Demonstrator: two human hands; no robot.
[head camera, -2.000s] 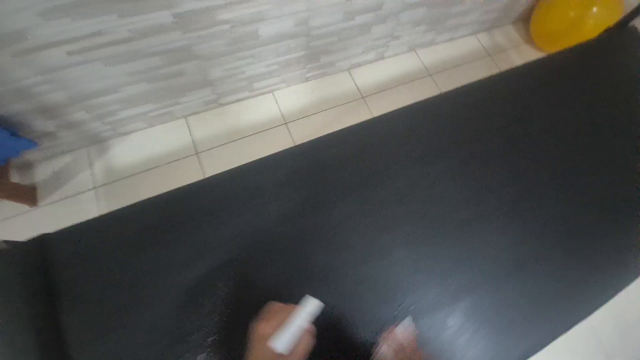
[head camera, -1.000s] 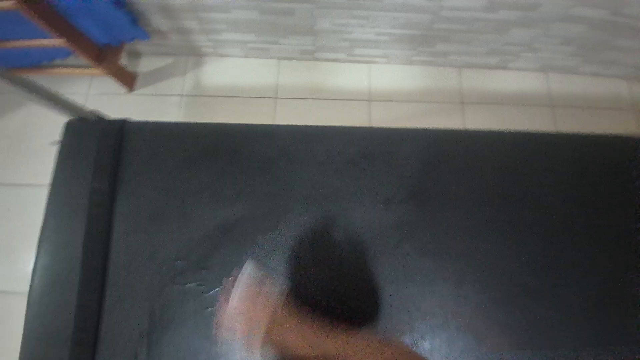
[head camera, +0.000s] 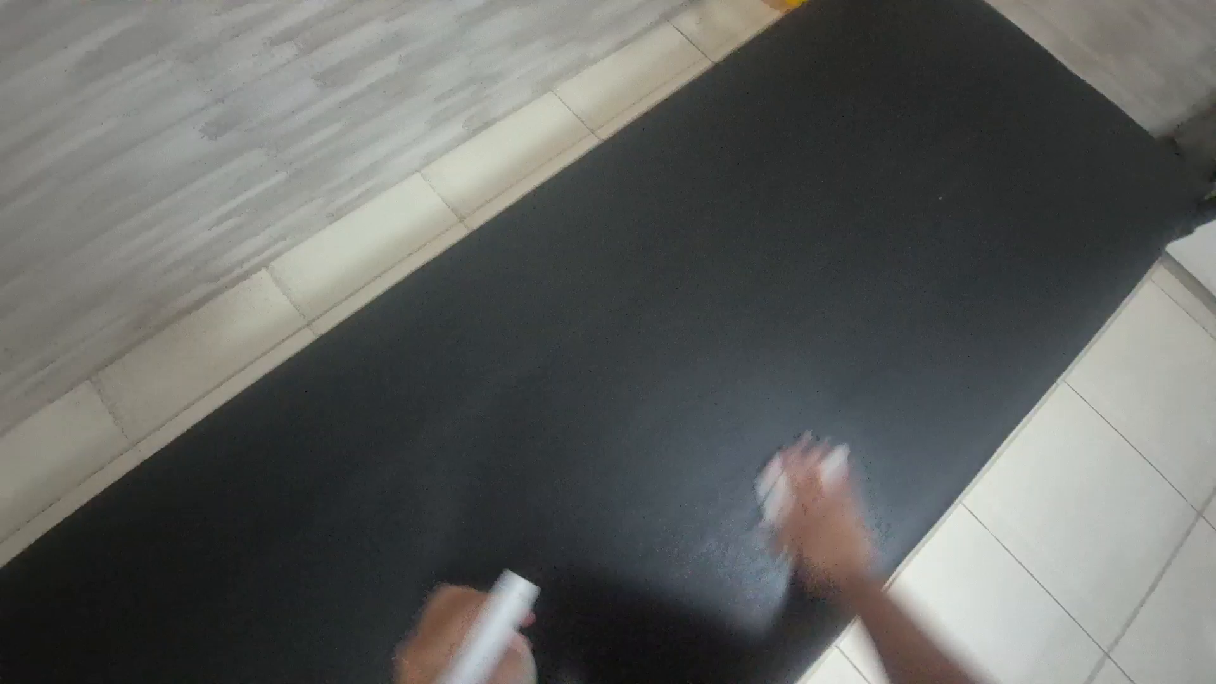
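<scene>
A long padded-looking surface with a black cover (head camera: 665, 313) runs diagonally across the head view. At the bottom, my left hand (head camera: 446, 636) is closed around a white object (head camera: 494, 627), whose long narrow top points up and right; its lower part is cut off, and I cannot tell exactly what it is. Further right, my right hand (head camera: 822, 522) lies over the black cover near its right edge, pressing a white cloth or wipe (head camera: 777, 489) that shows at both sides of the fingers. Motion blurs this hand. A damp-looking sheen surrounds it.
Light floor tiles (head camera: 1073, 513) lie along the right side of the black surface, and more tiles (head camera: 380, 237) run along its far side. Beyond them rises a grey patterned wall (head camera: 190, 142). Part of a yellow object (head camera: 787, 4) shows at the top edge.
The view has swung from the end of the black surface with the blue item beside it. My right hand has moved from the lower left of that end to near the right edge.
</scene>
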